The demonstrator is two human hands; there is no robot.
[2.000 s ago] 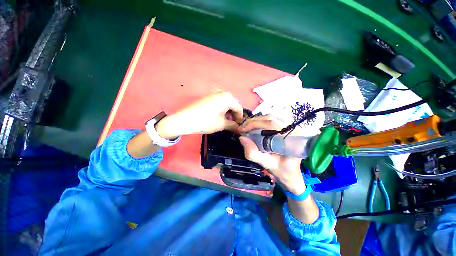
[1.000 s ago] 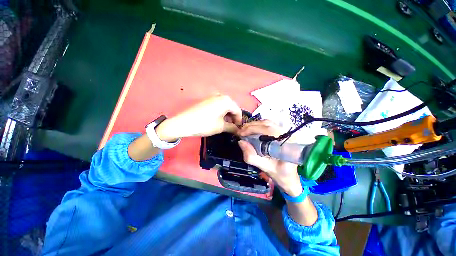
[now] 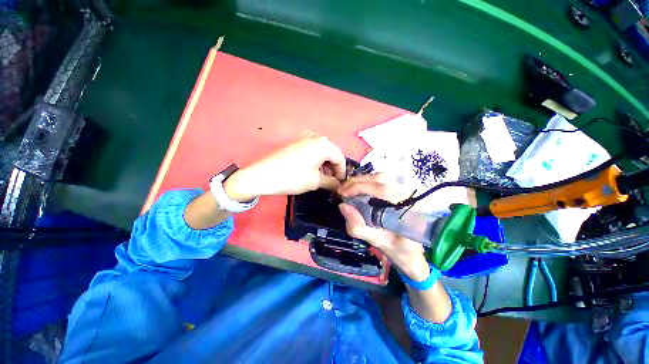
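Observation:
A black device housing [image 3: 313, 213] lies open on the salmon-red work mat [image 3: 263, 92], near its front edge. My right hand [image 3: 381, 220] is closed around the translucent barrel of the green-topped screwdriver [image 3: 409, 222], which lies slanted, its tip end towards the housing. My left hand [image 3: 313, 167] is over the housing's upper part, its fingertips meeting those of my right hand. The screwdriver tip and whatever is between my left fingertips are hidden by the fingers.
Tiny dark screws [image 3: 429, 167] lie on white paper [image 3: 395, 135] right of my hands. The orange screwdriver [image 3: 558, 195] hangs at right with its black cable. Beyond are a blue screw tray [image 3: 491, 245], pliers [image 3: 541, 281], a wrapped package [image 3: 491, 142] and a black unit [image 3: 558, 82].
The screwdriver's green top has moved down and slightly left, tilting the barrel. The black cable near it has shifted. My hands stay at almost the same place over the housing.

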